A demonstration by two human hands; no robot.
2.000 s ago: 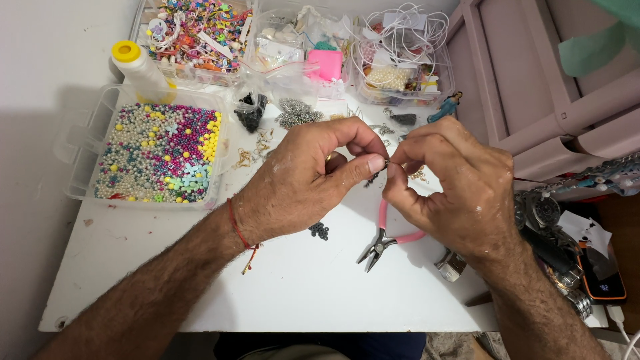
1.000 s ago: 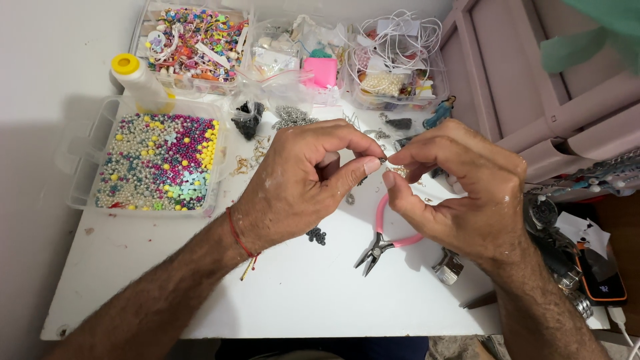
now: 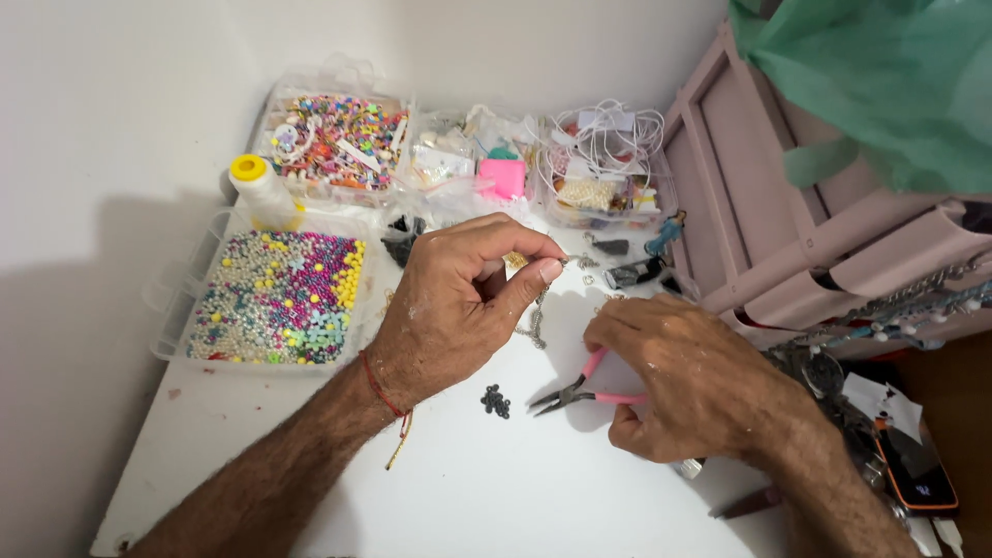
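Between the thumb and index finger of my left hand [image 3: 473, 302] is pinched the end of a small metal piece, with a thin metal chain [image 3: 536, 325] hanging below it. My right hand [image 3: 682, 380] lies over the pink handles of the jewellery pliers [image 3: 570, 395]; its fingers are apart around them, and whether they grip is partly hidden. The pliers' jaws point left on the white table. Left of the jaws sits a small cluster of black ring beads [image 3: 496, 401]. Gold-coloured findings [image 3: 514, 260] lie partly behind my left hand.
An open plastic box of beads [image 3: 178, 341] stands at the left, beside a thread spool [image 3: 260, 190]. Further back are a box of mixed beads [image 3: 333, 190], small plastic bags [image 3: 442, 159] and a box with white cord [image 3: 666, 194]. A pink drawer unit [image 3: 775, 232] borders the right side.
My right hand has left my left hand's fingertips and moved down to the pliers' handles. My left hand still pinches the small piece.
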